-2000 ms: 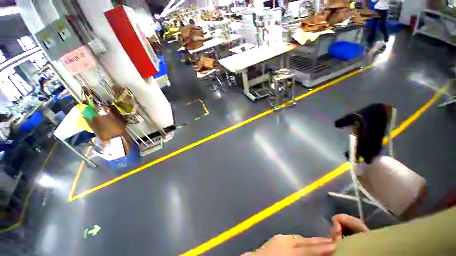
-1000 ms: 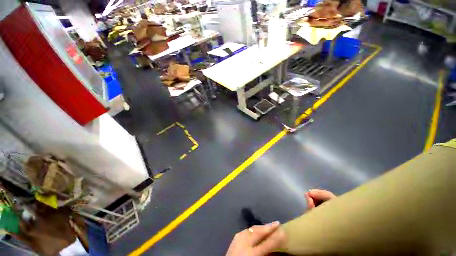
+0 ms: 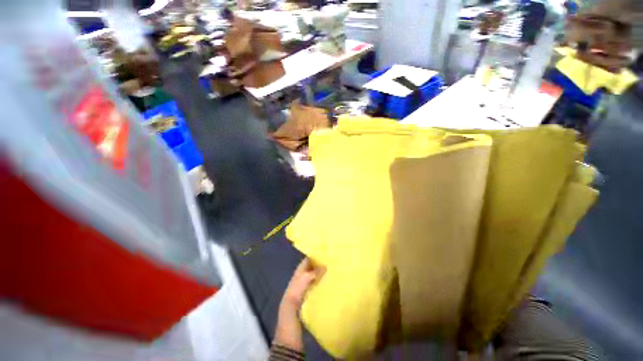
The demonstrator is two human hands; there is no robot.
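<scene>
A thick bundle of yellow panels fills the lower middle of the view, held upright in front of me. One face in the bundle shows a duller tan backing. The layers on the right are darker yellow and fanned apart. My left hand grips the bundle's left edge, its fingers partly behind the panels. A dark striped sleeve shows at the bundle's lower right; my right hand is hidden.
A pillar with a red box stands close on the left, blurred. Beyond are white worktables, brown pieces, blue bins and another white table. A dark grey aisle floor runs between them.
The bundle has been raised and turned, so its yellow faces and fanned layers show. The view has moved forward, bringing the pillar and tables closer. My right hand is no longer visible.
</scene>
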